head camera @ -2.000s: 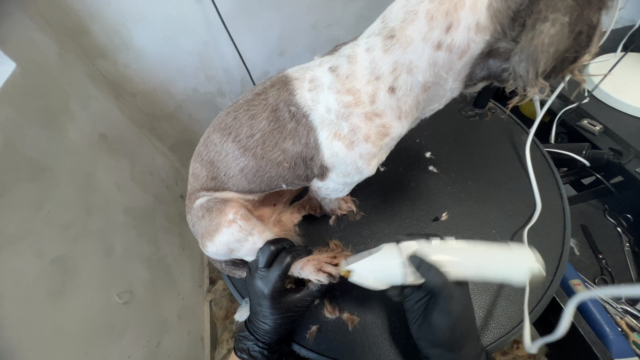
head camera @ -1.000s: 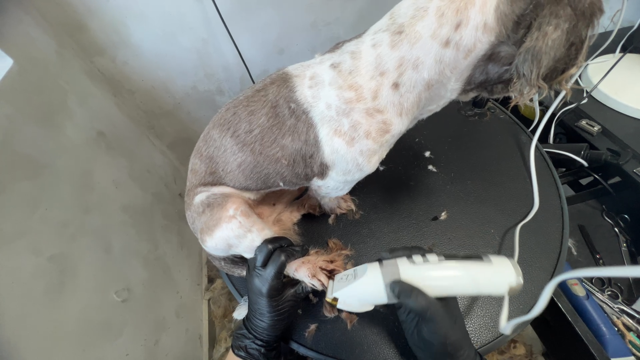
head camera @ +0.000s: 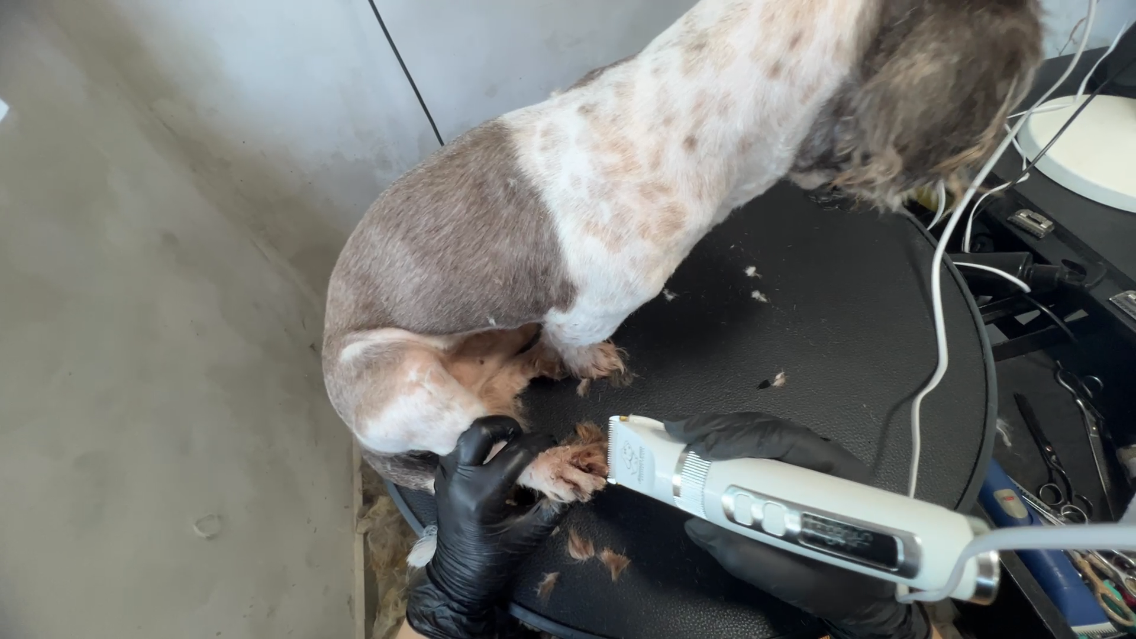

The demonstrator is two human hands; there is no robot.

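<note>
A closely clipped dog, white and grey-brown, stands on a round black grooming table. Low in the view my left hand, in a black glove, grips its hind leg just above the paw. My right hand, gloved in black too, is closed around a white corded hair clipper. The clipper's toothed blade is at the toe end of that paw; whether it touches skin cannot be told. Longer reddish-brown fur sticks up from the paw. Part of my left fingers is hidden behind the leg.
Tufts of cut fur lie on the tabletop. A white cord hangs over the table's right side. Beyond that edge are scissors, a blue tool and a round white object. A wall stands behind the dog.
The clipper has turned from nearly level to slanting, its rear end now lower, and its top faces the camera. My left hand still holds the hind leg.
</note>
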